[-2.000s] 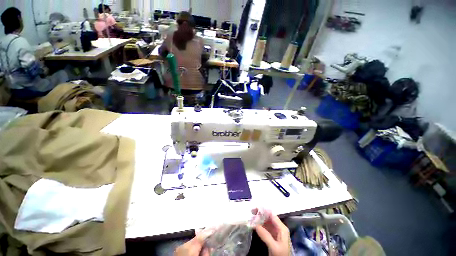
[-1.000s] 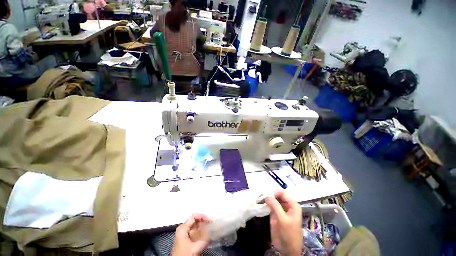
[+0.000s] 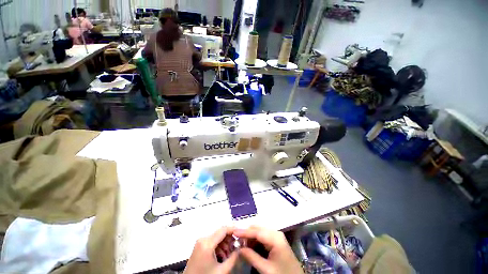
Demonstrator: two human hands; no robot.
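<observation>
My left hand point(image 3: 210, 253) and my right hand point(image 3: 274, 250) are together at the bottom centre, just off the table's front edge. Between their fingers is a small reddish-brown bundle point(image 3: 229, 245) with a white glint, perhaps the clear plastic bag; the fingers hide most of it. A purple-lit smartphone point(image 3: 239, 193) lies flat on the white table point(image 3: 139, 235) beyond my hands. The white "brother" sewing machine point(image 3: 267, 140) stands behind it. A crumpled light blue and white piece point(image 3: 202, 183), perhaps a face mask, lies by the needle.
Khaki cloth point(image 3: 53, 176) with a white piece point(image 3: 48, 246) covers the table's left. Slim black snips point(image 3: 285, 193) lie right of the phone, near tan strips point(image 3: 319, 174). A white bin point(image 3: 364, 227) stands below the right edge. Blue crates point(image 3: 396, 142) stand right; a seated person point(image 3: 172, 59) is ahead.
My hands have come together, and the spread translucent bag seen between them has gathered into a small bundle. The view has shifted, so the machine and table appear further left.
</observation>
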